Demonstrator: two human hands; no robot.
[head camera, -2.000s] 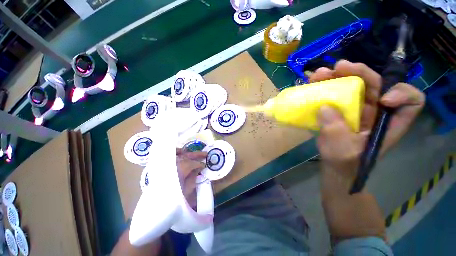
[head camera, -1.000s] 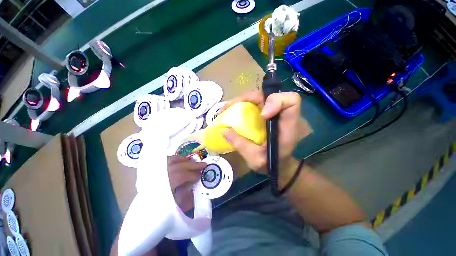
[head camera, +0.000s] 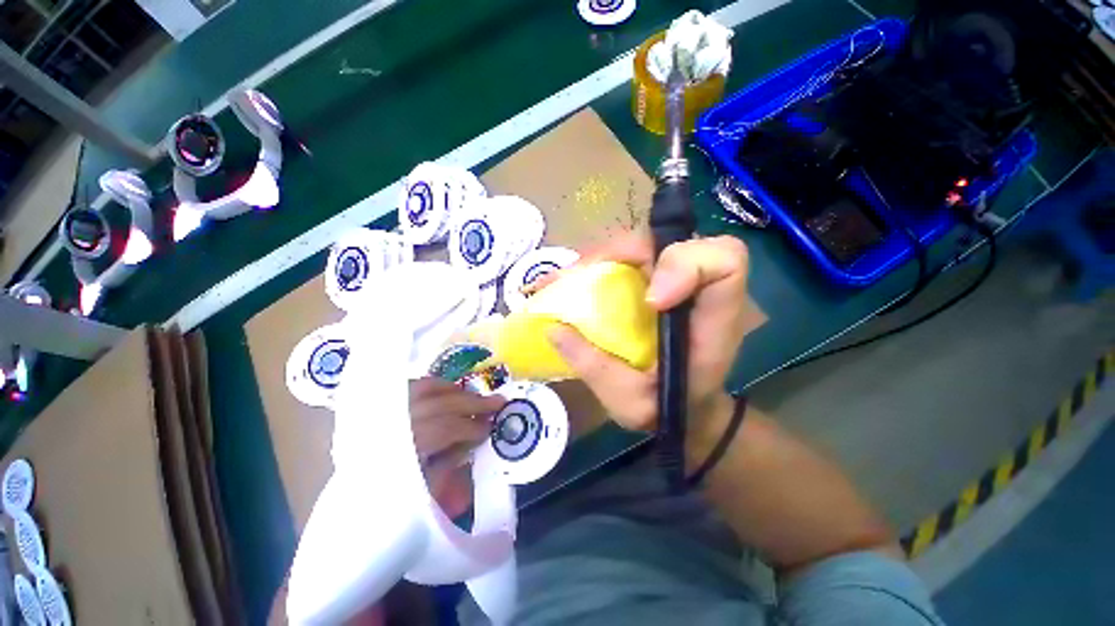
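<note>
The white plastic housing (head camera: 373, 489) stands tilted in front of me, its round opening with the circuit board (head camera: 462, 363) facing up. My left hand (head camera: 450, 428) is inside the fork, fingers at the board's edge and beside a round cover disc (head camera: 527, 430); the housing hides part of it. My right hand (head camera: 685, 330) squeezes the yellow bottle (head camera: 587, 320), its nozzle at the round opening. The same hand holds the soldering iron (head camera: 671, 355) upright, metal tip pointing away from me. Thin lead wires show near my left fingertips.
Several spare discs (head camera: 328, 364) lie around the housing on the cardboard mat (head camera: 597, 165). A tape roll with white tissue (head camera: 660, 108) and a blue tray (head camera: 844, 272) with a black station are beyond right. Stacked cardboard (head camera: 104, 489) is left. Other housings (head camera: 229, 198) stand on the green belt.
My right hand has moved left from beside the mat, bringing bottle and iron to the housing's opening. The bottle now looks squeezed. Since one second ago little has changed.
</note>
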